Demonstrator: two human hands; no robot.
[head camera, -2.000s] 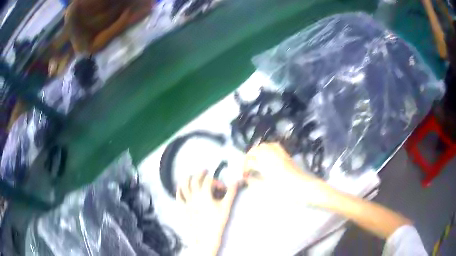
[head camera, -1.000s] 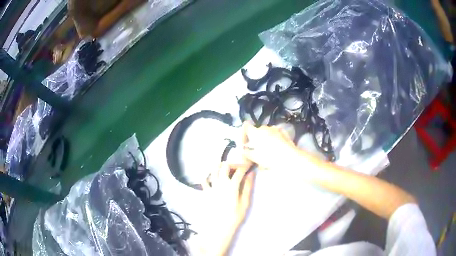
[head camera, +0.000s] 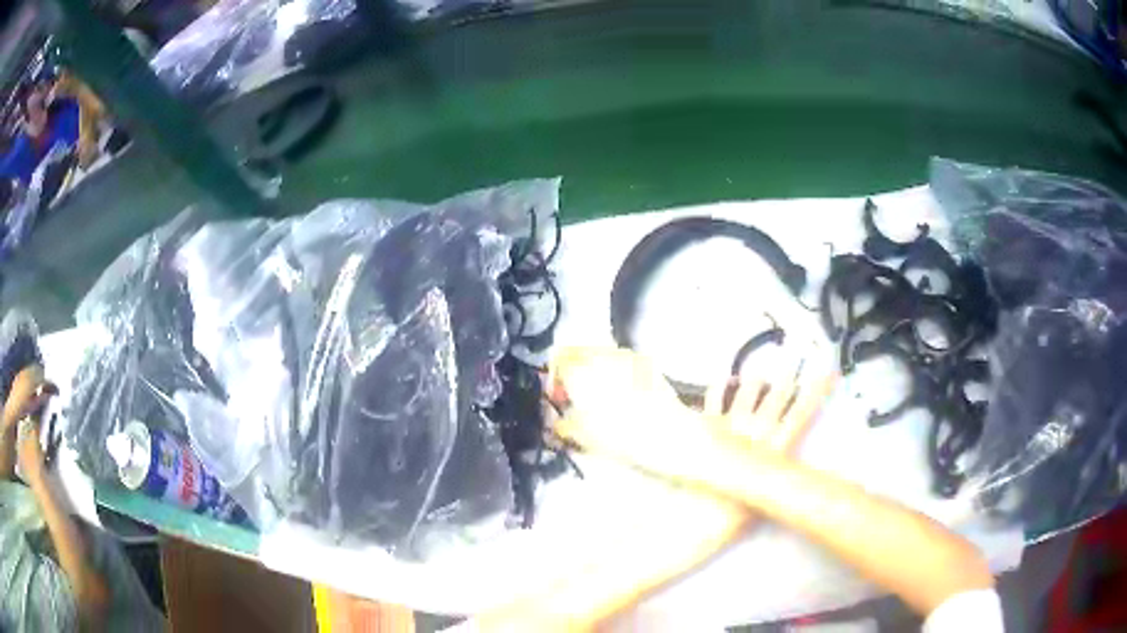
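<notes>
My arms cross over the white sheet (head camera: 667, 495). My right hand (head camera: 606, 402) reaches left, its fingertips at the loose black curved parts (head camera: 525, 408) spilling from the left bag; whether it grips one is hidden. My left hand (head camera: 769, 414) lies under the right forearm's line, fingers pointing away from me. A small black yoke (head camera: 751, 350) touches or nearly touches its fingertips; I cannot tell if it is held. A large black headband (head camera: 637, 278) lies as an arc around the yoke. A tangled heap of yokes (head camera: 915, 309) lies to the right.
A clear plastic bag (head camera: 371, 359) covers the left side, with a printed can (head camera: 179, 470) beside it. Another clear bag (head camera: 1063, 359) is at the right. The green conveyor (head camera: 742, 136) runs beyond, carrying a black part (head camera: 297, 121). Another person's arm (head camera: 56, 507) shows at far left.
The view has turned left. My right hand has left the spot beside my left hand and crossed over to the left-hand parts. The headband still lies on the sheet.
</notes>
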